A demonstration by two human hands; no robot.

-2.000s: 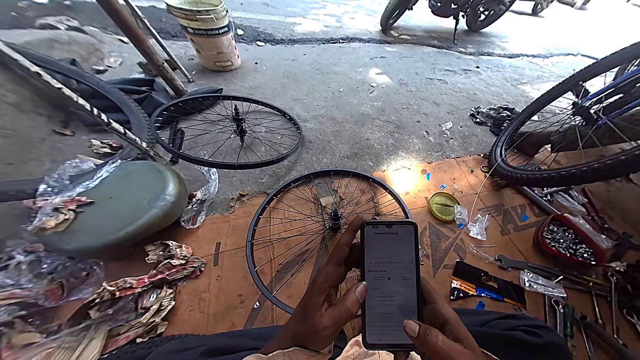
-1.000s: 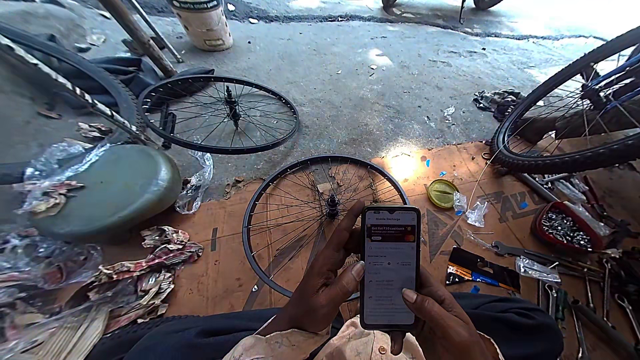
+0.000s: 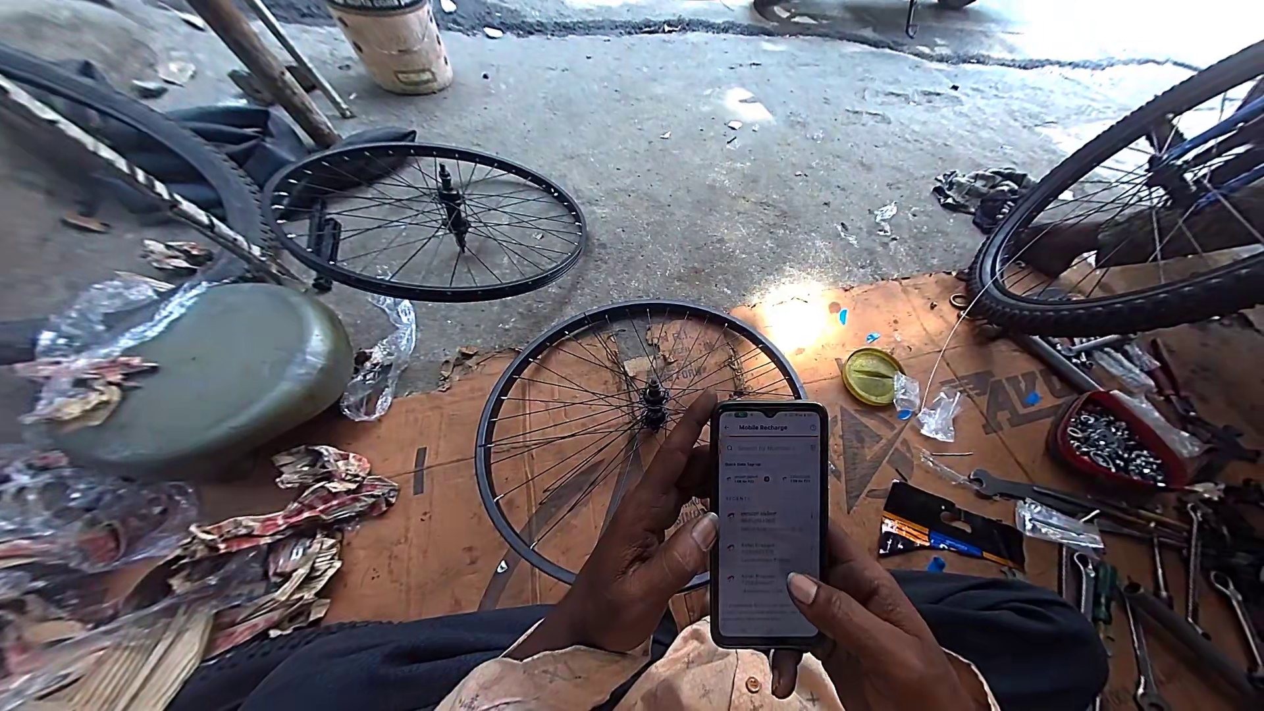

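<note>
A smartphone point(image 3: 768, 553) with a lit screen bearing writing is held upright above my lap. My left hand point(image 3: 652, 533) supports its left edge, thumb against the side and index finger stretched up beside the top corner. Around the lower right side wraps my right hand point(image 3: 869, 612), its thumb over the lower right part of the screen. Just beyond the phone, partly hidden by it and my left hand, a spoked bicycle wheel rim without a tyre point(image 3: 501, 395) lies on flattened cardboard point(image 3: 415, 553). Another bare bicycle wheel point(image 3: 425, 293) lies farther off on the concrete at the left.
Left: a green rounded seat-like object point(image 3: 217, 375), plastic wrap and crumpled paper point(image 3: 306, 494). Right: a tyred bicycle wheel point(image 3: 1086, 314), a red container of small metal parts point(image 3: 1116, 439), a yellow-green lid point(image 3: 871, 376) and wrenches point(image 3: 1141, 642). A bucket point(image 3: 395, 49) stands at the back.
The phone's screen content has changed, with a reddish banner seen a second ago gone now. Both hands keep hold of the phone. The view has tilted down somewhat.
</note>
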